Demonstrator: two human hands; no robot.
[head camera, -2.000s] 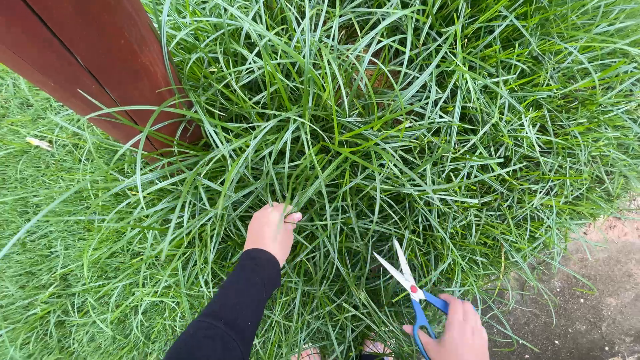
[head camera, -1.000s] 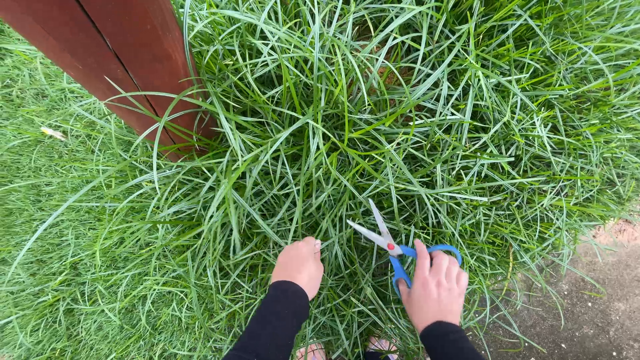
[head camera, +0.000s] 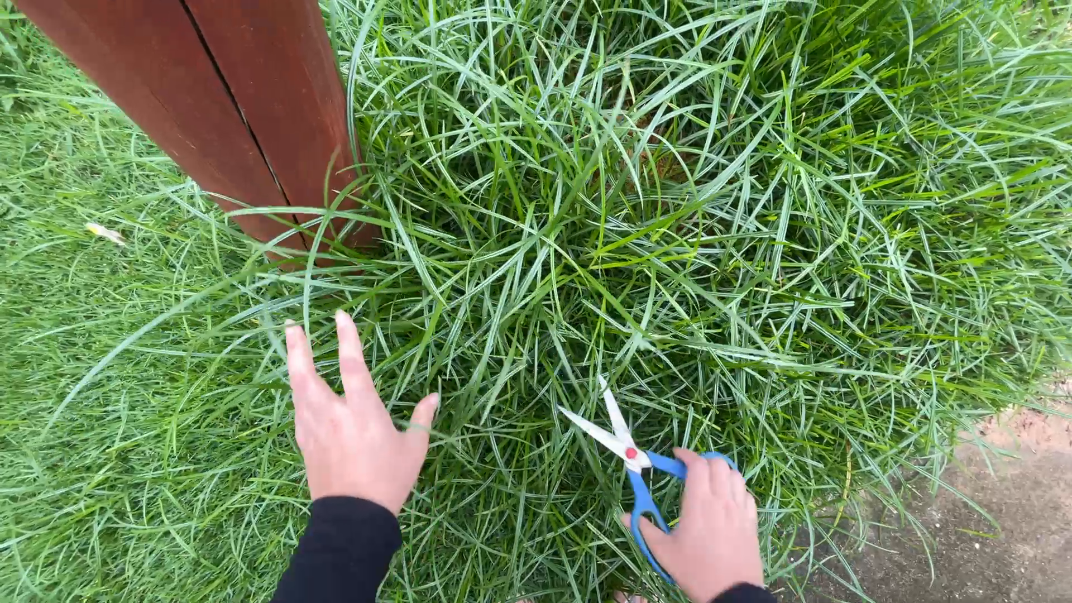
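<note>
Long green grass blades (head camera: 536, 251) fill the middle of the head view. My left hand (head camera: 356, 427) is over the grass at the lower left, palm down, fingers spread, with nothing held in it. My right hand (head camera: 712, 523), at the lower right, holds scissors with blue handles (head camera: 645, 494) and a red pivot. The scissor blades (head camera: 607, 427) stand apart in a V, pointing up and left over the grass. Dark sleeves cover both wrists.
A reddish-brown wooden post (head camera: 251, 109) with a long crack rises at the upper left. Shorter grass (head camera: 100, 377) grows on the left, where a small pale scrap (head camera: 105, 232) lies. Bare concrete-like ground (head camera: 963, 528) shows at the lower right.
My left hand, closed low in the grass one second ago, has opened and moved left, toward the post. The scissors remain in my right hand with their blades apart.
</note>
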